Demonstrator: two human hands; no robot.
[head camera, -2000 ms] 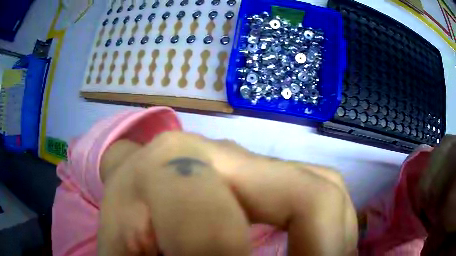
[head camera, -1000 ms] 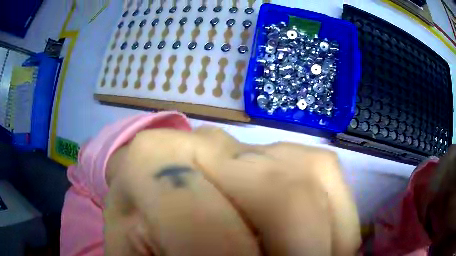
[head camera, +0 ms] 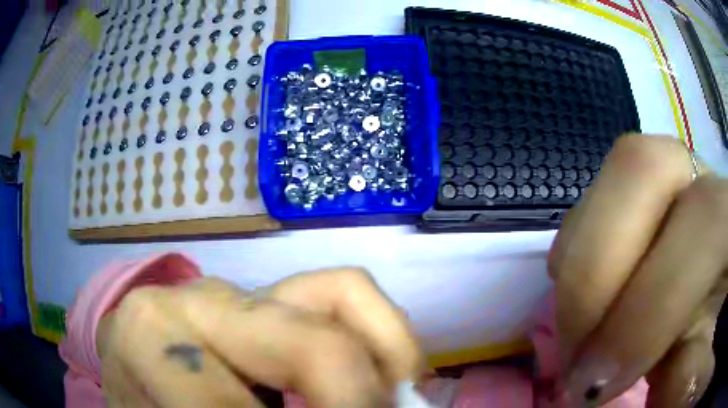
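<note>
My left hand (head camera: 271, 343), bare with a dark mark on its back, is at the lower left, slightly blurred. Its fingers are curled, with a small whitish piece (head camera: 411, 395) at the fingertips, cut off by the bottom edge. My right hand (head camera: 638, 271) is at the lower right with curled fingers. A small dark spot shows by one fingertip; I cannot tell whether the hand holds anything. The hands are apart. The blue bin (head camera: 270, 151) beyond them holds a heap of small silver metal parts (head camera: 343, 131) and a green card (head camera: 339, 60).
Left of the bin is a white slotted board (head camera: 172, 211), with dark or silver parts in its upper rows. Right of the bin is a black pocket tray (head camera: 511, 119); my right hand overlaps its near right corner. Yellow and red tape lines the white table (head camera: 479, 279).
The view has shifted, so the board, bin and tray appear farther left. My left hand is lower and smaller in view. My right hand has come fully into view; the whitish piece now shows.
</note>
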